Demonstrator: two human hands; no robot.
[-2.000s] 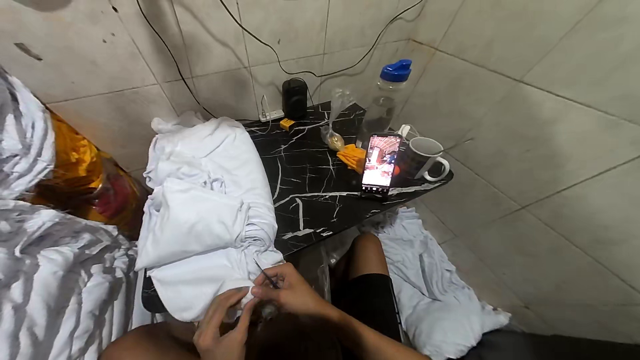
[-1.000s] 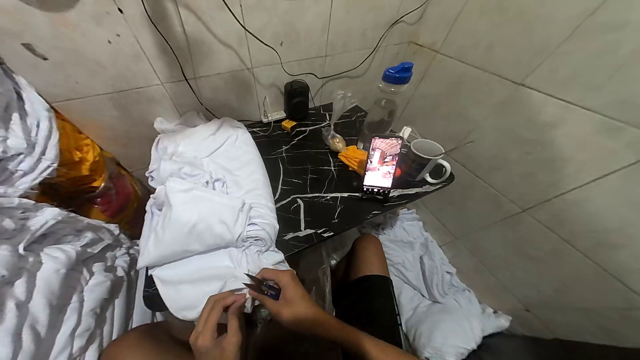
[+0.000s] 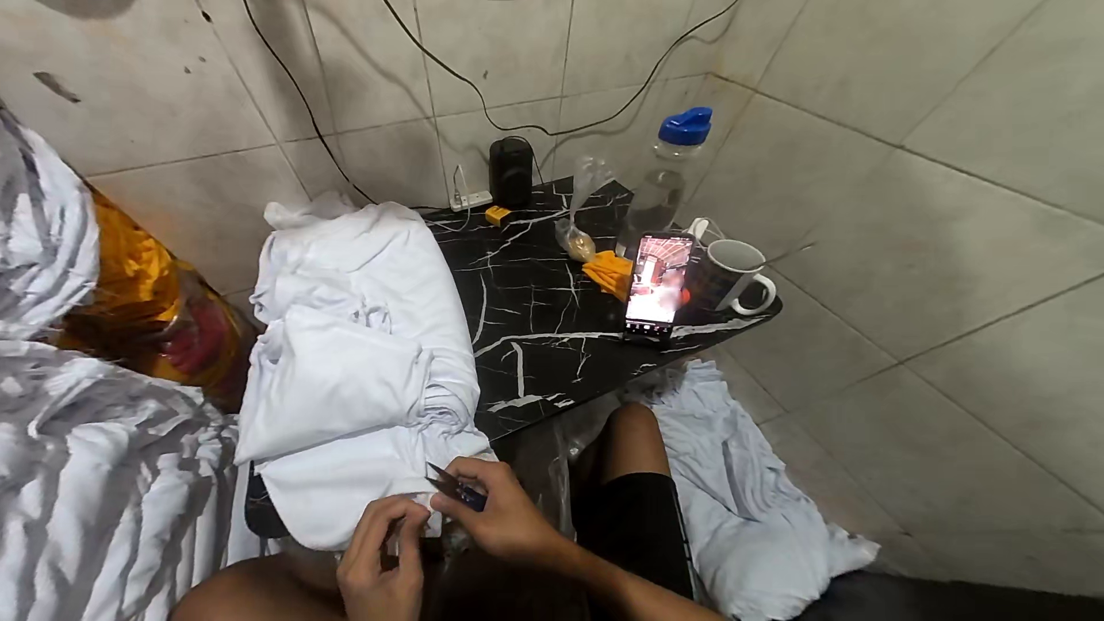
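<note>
White fabric garments (image 3: 345,371) lie in a folded heap over the left part of a black marble-patterned table (image 3: 526,310). At the heap's near edge my right hand (image 3: 500,509) holds small thread snips (image 3: 457,488), their dark blades pointing up and left. Close beside it, my left hand (image 3: 385,552) has its thumb and fingertips drawn together at the edge of the white fabric; the fingers partly hide what lies between them.
On the table stand a lit phone (image 3: 660,285), a mug (image 3: 733,267), a blue-capped bottle (image 3: 664,190), an orange cloth (image 3: 609,274) and a black speaker-like device (image 3: 511,172). More white fabric lies left (image 3: 95,483) and lower right (image 3: 733,500).
The snips' blades, raised above the fabric edge at first, have tilted toward the left over the last two seconds. Both hands stay close together at the heap's near edge.
</note>
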